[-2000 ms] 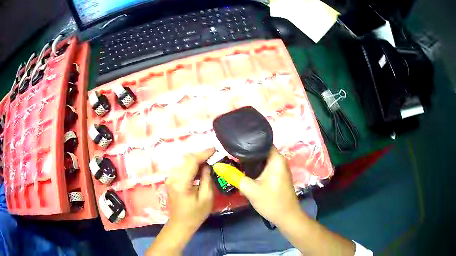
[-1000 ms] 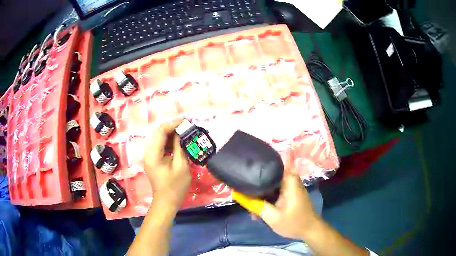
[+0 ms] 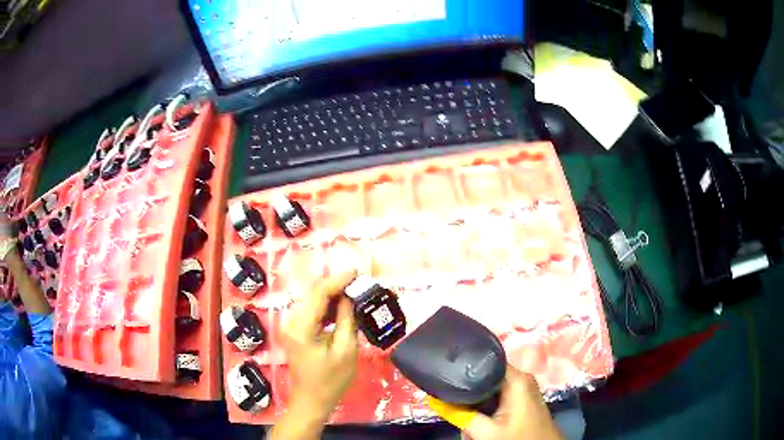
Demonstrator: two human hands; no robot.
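Note:
My left hand (image 3: 322, 348) holds a smartwatch (image 3: 379, 316) by its strap, above the pink tray (image 3: 413, 404). The watch screen is lit, with a small white code and coloured marks. My right hand (image 3: 516, 408) holds the black barcode scanner (image 3: 454, 356), its head beside the watch, not touching it as far as I can tell. A yellow part shows under the scanner head; whether it is a trigger or a finger cot I cannot tell. Several strapped watches (image 3: 245, 329) sit in the tray's left column, and one more (image 3: 290, 215) sits to the right at the top.
Stacked pink trays (image 3: 129, 258) with watches stand at the left. Beyond them a person in blue workwear (image 3: 43, 378) reaches in. Behind my tray are a keyboard (image 3: 378, 129), monitor (image 3: 361, 34) and mouse (image 3: 559, 125). Papers (image 3: 593, 94), a clipped cable (image 3: 632, 284) and a black box (image 3: 718, 215) are right.
The view has tilted up, showing more of the monitor and the other person. The scanner has moved off the watch, and the watch screen has changed from green-and-white to a small white code.

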